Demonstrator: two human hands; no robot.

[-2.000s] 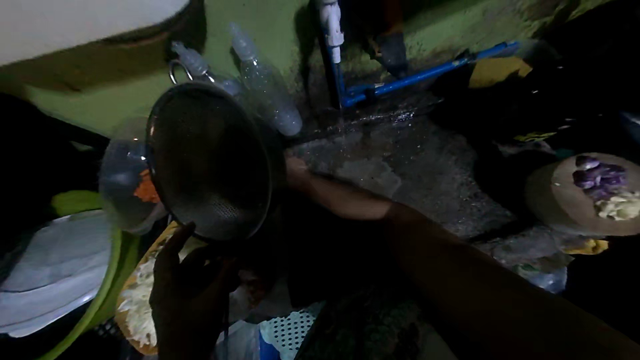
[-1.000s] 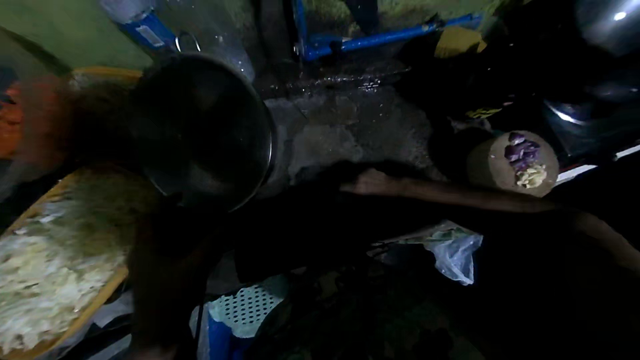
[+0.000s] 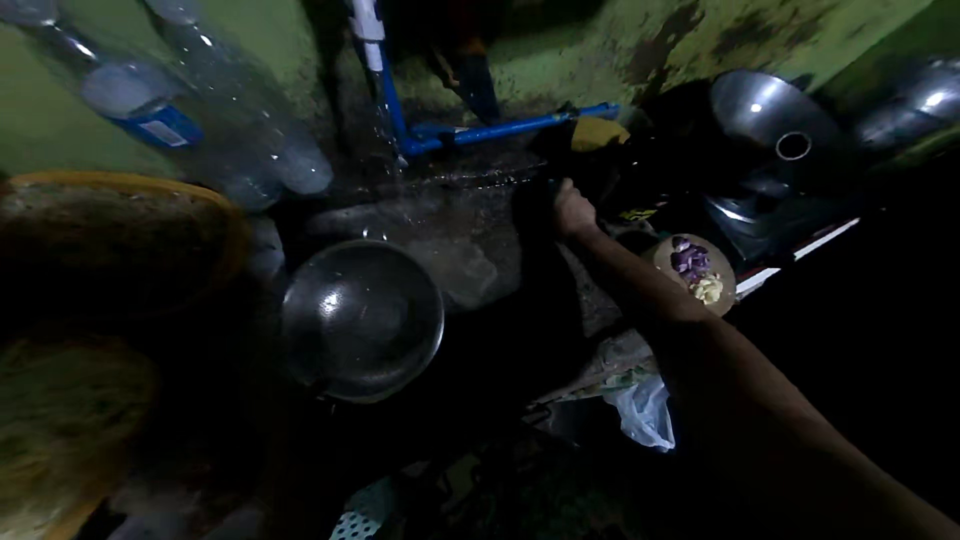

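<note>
My right hand point(image 3: 576, 208) is stretched forward over the wet concrete slab, near a yellow cloth or sponge point(image 3: 598, 135). Its fingertips lie in deep shadow, and whether they hold something does not show. A dark round metal pan point(image 3: 364, 322) with small loop handles rests left of centre on the slab. Water drips from the white and blue pipe point(image 3: 390, 90) behind it. A round board point(image 3: 660, 259) to the right of my forearm bears chopped purple onion point(image 3: 690, 259) and peeled garlic point(image 3: 707, 289). My left hand cannot be made out in the dark at the left.
Plastic bottles point(image 3: 300, 161) lean by the green wall. At the left are an orange-rimmed basket point(image 3: 127, 180) and shredded vegetable point(image 3: 67, 450), blurred. A metal wok point(image 3: 765, 112) stands behind the stove point(image 3: 750, 217) at the right. A clear plastic bag point(image 3: 646, 412) hangs at the slab's front edge.
My right hand has moved forward and to the right across the slab. The strainer seen two seconds ago is out of sight. My left hand, earlier near the pan, no longer shows.
</note>
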